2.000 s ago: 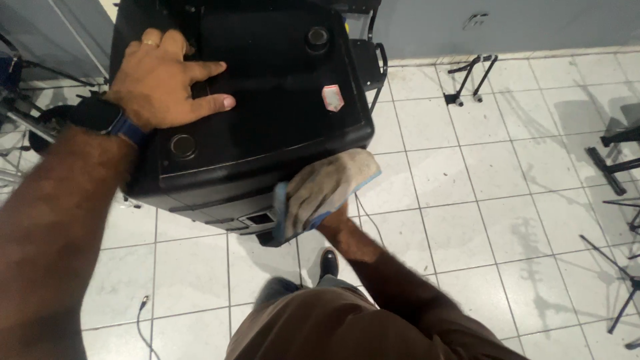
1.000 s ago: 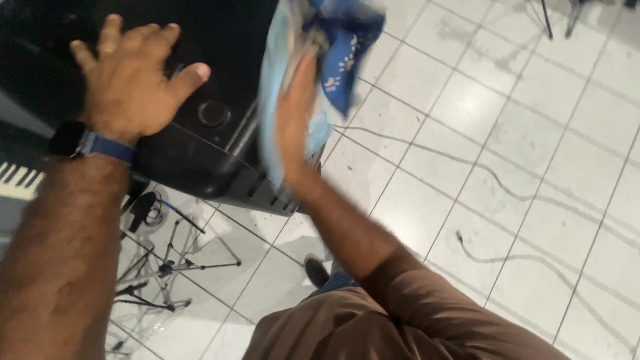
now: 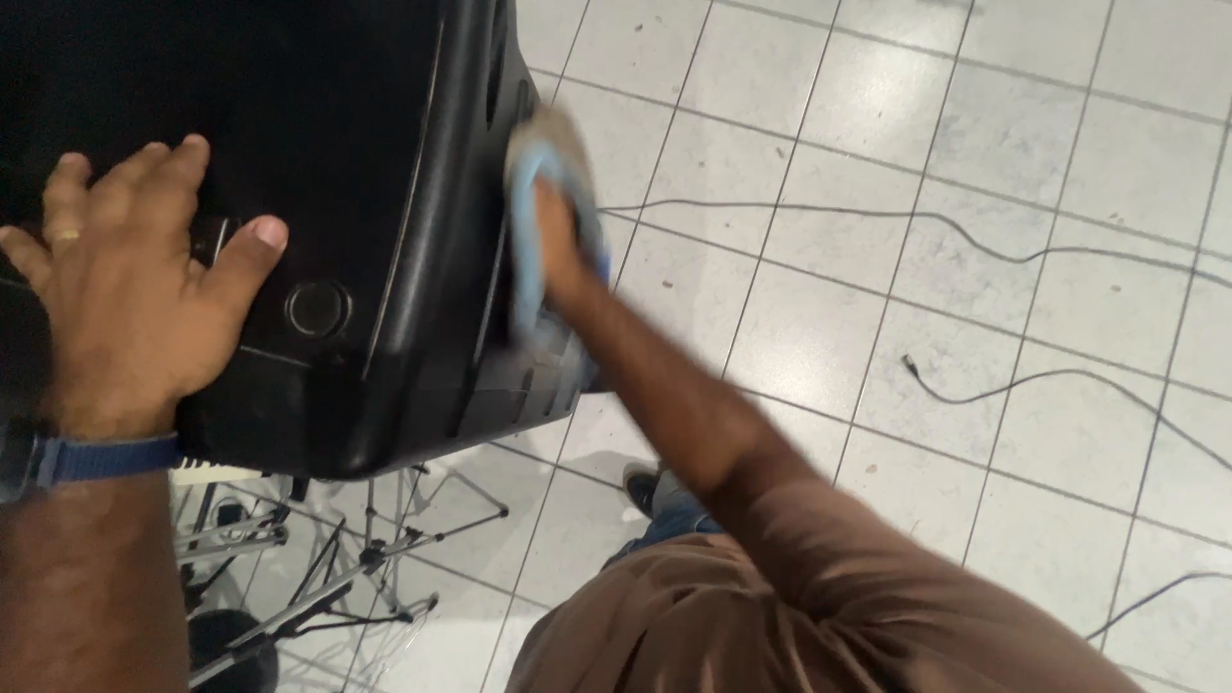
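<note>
My left hand (image 3: 144, 279) lies flat with spread fingers on the broad face of a large black plastic case, seemingly a loudspeaker cabinet (image 3: 318, 115). A round black foot (image 3: 319, 308) sits on that face, just beyond my thumb. On the cabinet's right side, my right hand (image 3: 558, 236) presses a light-blue and greyish cloth (image 3: 527, 250) against the ribbed surface; the hand and cloth are blurred, and part of the cloth is hidden behind the cabinet edge and my fingers.
Folding metal stands (image 3: 375, 553) stand on the tiled floor below the cabinet, near some piano-style keys (image 3: 217, 472). One thin cable (image 3: 799, 207) runs right from the cabinet area; another cable (image 3: 962, 397) with a plug end lies lower. My shoe (image 3: 640, 489) is beneath me.
The cloth was bunched with a blue patterned part showing a second ago; now mostly its light-blue and greyish parts show, along the cabinet's side. My left hand still rests on the cabinet. The view has shifted.
</note>
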